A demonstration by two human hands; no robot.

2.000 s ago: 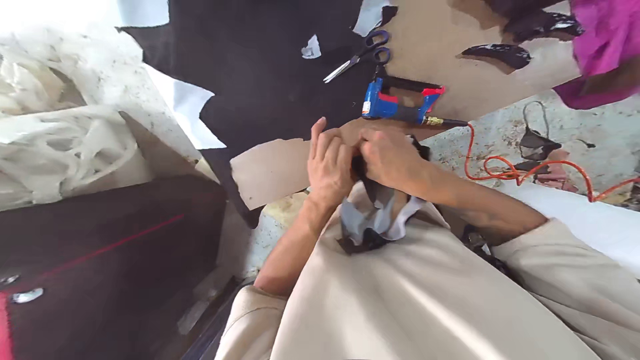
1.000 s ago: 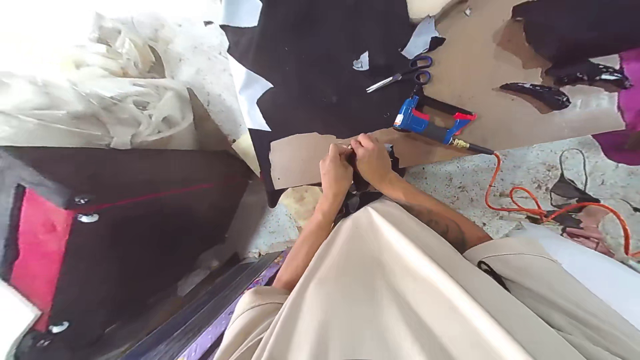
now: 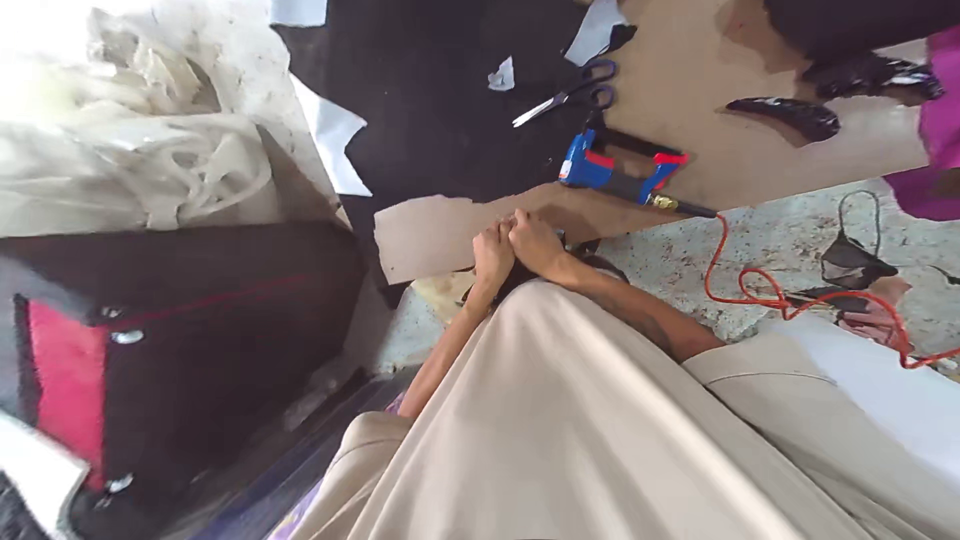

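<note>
My left hand (image 3: 493, 256) and my right hand (image 3: 536, 244) meet at the near edge of the brown board (image 3: 435, 229), fingers curled close together. Dark material (image 3: 517, 279) shows beneath and between them; what exactly the fingertips pinch is hidden. Just beyond my right hand lies a blue and red pneumatic stapler (image 3: 607, 169) with an orange air hose (image 3: 721, 247). Scissors with dark handles (image 3: 574, 94) rest, blades apart only slightly, on black fabric (image 3: 442, 97).
White scraps (image 3: 502, 75) lie on the fabric. Dark glossy pieces (image 3: 787, 116) and magenta cloth (image 3: 941, 112) are at the right. A black box-like upholstered piece with a red panel (image 3: 71, 390) stands left, below cream sheeting (image 3: 135, 172). A strapped pouch (image 3: 855, 259) lies on the floor.
The black and whitish strips that hung below my hands two seconds ago no longer show there. Both hands stay close together near the board's edge. The view has shifted.
</note>
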